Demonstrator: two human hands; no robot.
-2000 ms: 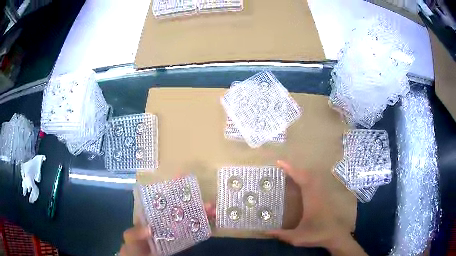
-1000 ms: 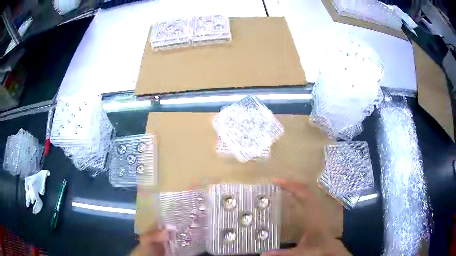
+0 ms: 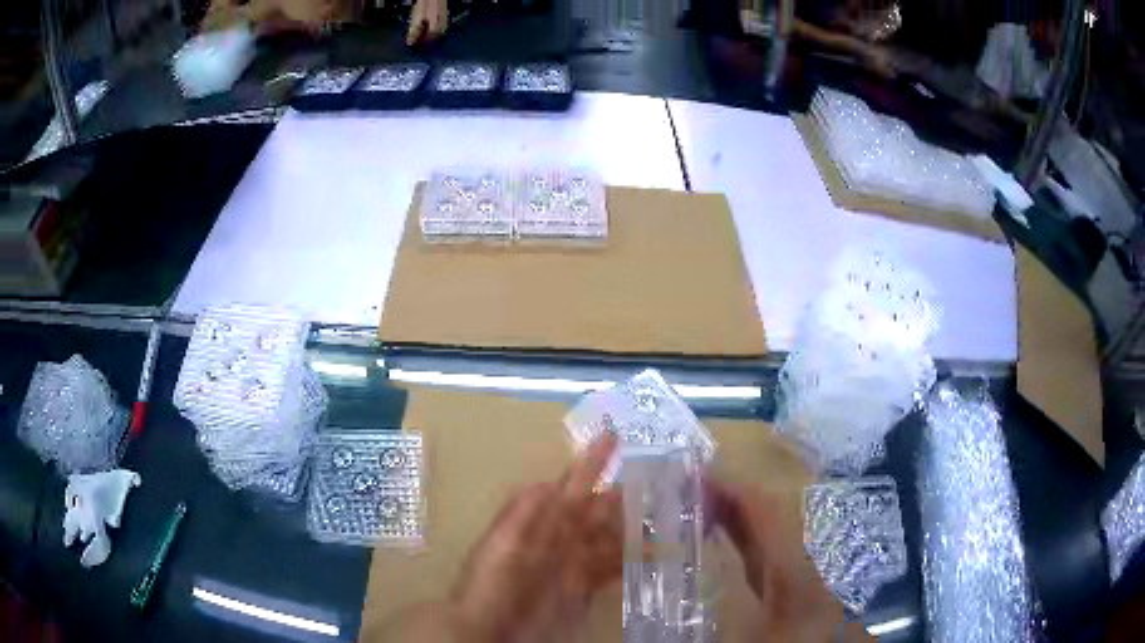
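My right hand (image 3: 760,546), blurred, holds clear lens plate material (image 3: 666,540) tilted and seen narrow. I cannot tell whether it is one plate or two together. My left hand (image 3: 540,553), also blurred, is at its left side, a finger near its top edge; its grip is unclear. Behind them, a small twisted pile of clear lens plates (image 3: 647,408) lies on the cardboard sheet (image 3: 452,440), partly covered by the held piece. A plate (image 3: 367,487) lies at the sheet's left edge, a small stack (image 3: 856,534) at its right.
Tall plate stacks stand left (image 3: 249,389) and right (image 3: 860,364). Bubble wrap (image 3: 973,515) runs along the right. At left lie a white glove or rag (image 3: 96,513) and a green stick (image 3: 158,556). Beyond the metal rail (image 3: 565,387), plate blocks (image 3: 515,207) sit on cardboard. Other people's hands show behind.
The view has tilted up, showing black trays and people opposite. The two plates held side by side and face-up are now a narrow tilted piece, closer to the twisted pile.
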